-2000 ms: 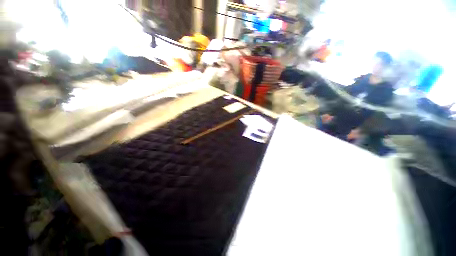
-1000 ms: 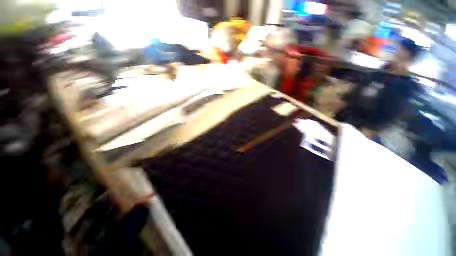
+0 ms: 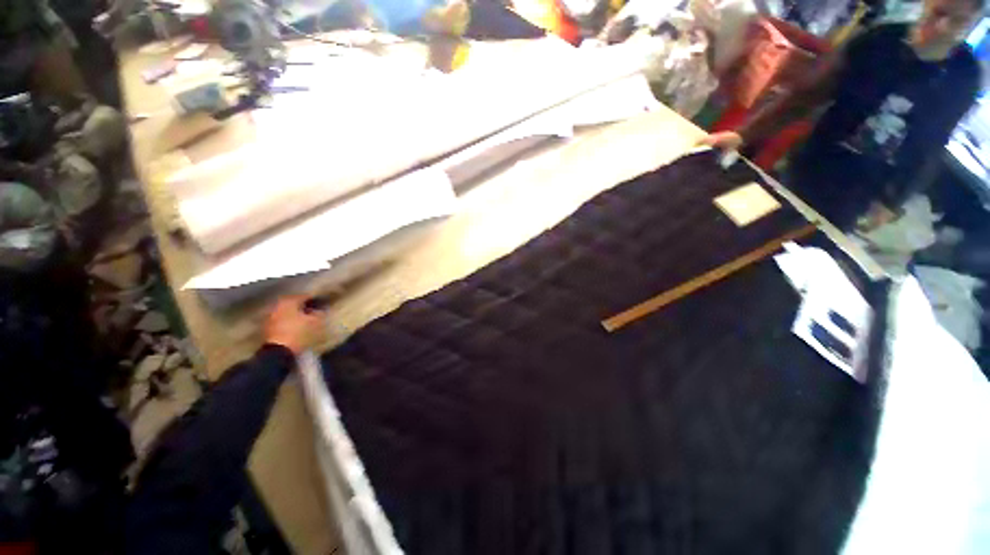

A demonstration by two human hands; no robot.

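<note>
Black quilted fabric (image 3: 521, 369) lies across the table with pale ply edges (image 3: 345, 461) along its near left side. My left hand (image 3: 293, 324) is at the fabric's left corner. A small dark spot shows at its fingertips; whether it grips anything is unclear. My right hand is not in view. A wooden strip (image 3: 711, 278), a tan rectangle (image 3: 747, 203) and white paper labels with dark blocks (image 3: 830, 325) lie on the fabric.
White sheet material (image 3: 934, 434) lies at the right. A long pale roll or sheet (image 3: 326, 190) lies beyond the fabric on the table (image 3: 499, 233). Another person (image 3: 890, 98) stands at the far right, one hand at the fabric's far corner. Scraps litter the floor at left.
My left hand and dark sleeve have come into view at the fabric's left corner. The view has shifted, and the other person's hand now shows at the far corner.
</note>
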